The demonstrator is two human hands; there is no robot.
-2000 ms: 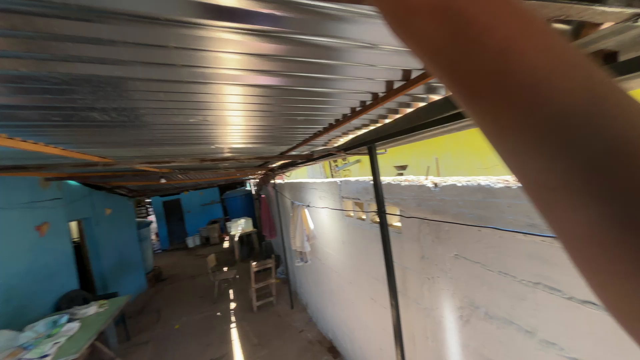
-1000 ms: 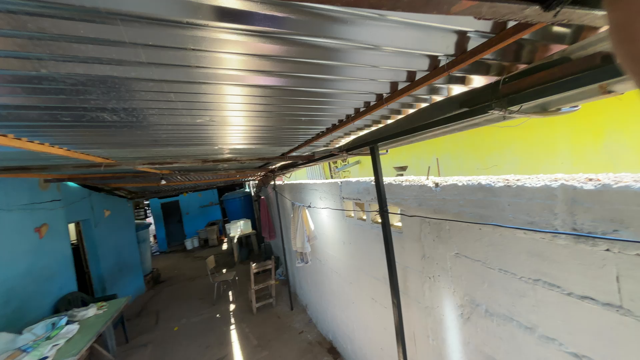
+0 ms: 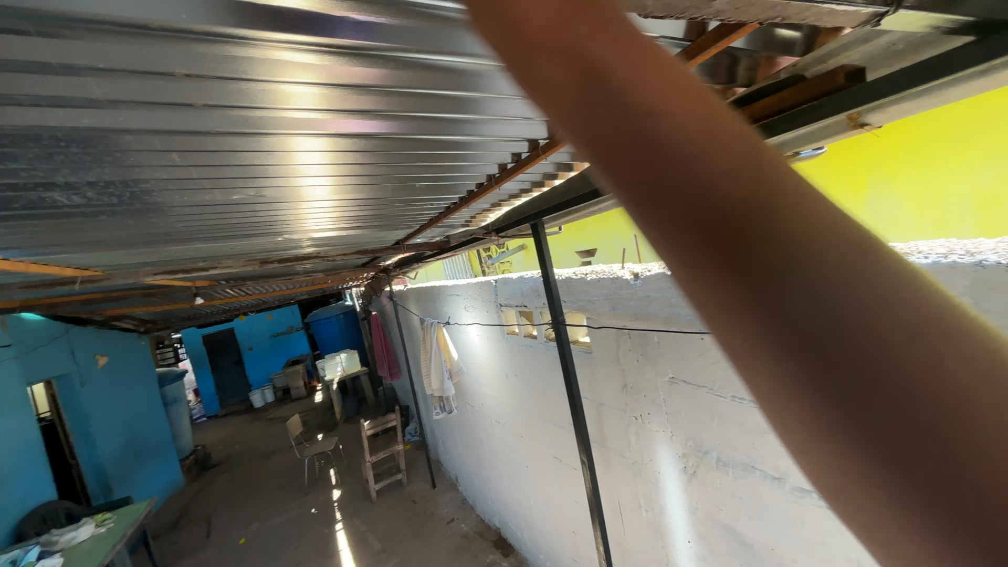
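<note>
A bare forearm, which looks like my right one, crosses the head view from the lower right to the top edge. Its hand lies beyond the frame, so what it holds or touches is hidden. My left hand is out of view. Behind and beside the arm run the corrugated metal roof sheets (image 3: 315, 157), a brown roof batten (image 3: 488, 189) and a dark metal beam (image 3: 882, 83). A short wooden block (image 3: 811, 90) rests by that beam, right of the arm.
A dark metal post (image 3: 571, 394) stands before the white block wall (image 3: 504, 409), with a cable (image 3: 630, 328) strung along it. Cloths (image 3: 439, 366) hang there. Further off are a wooden ladder-like frame (image 3: 383, 455), a chair (image 3: 315, 445) and a green table (image 3: 118, 535).
The forearm crosses the view again; one second ago only a blurred bit of skin showed at the upper right edge. Two seconds ago it also crossed the right side.
</note>
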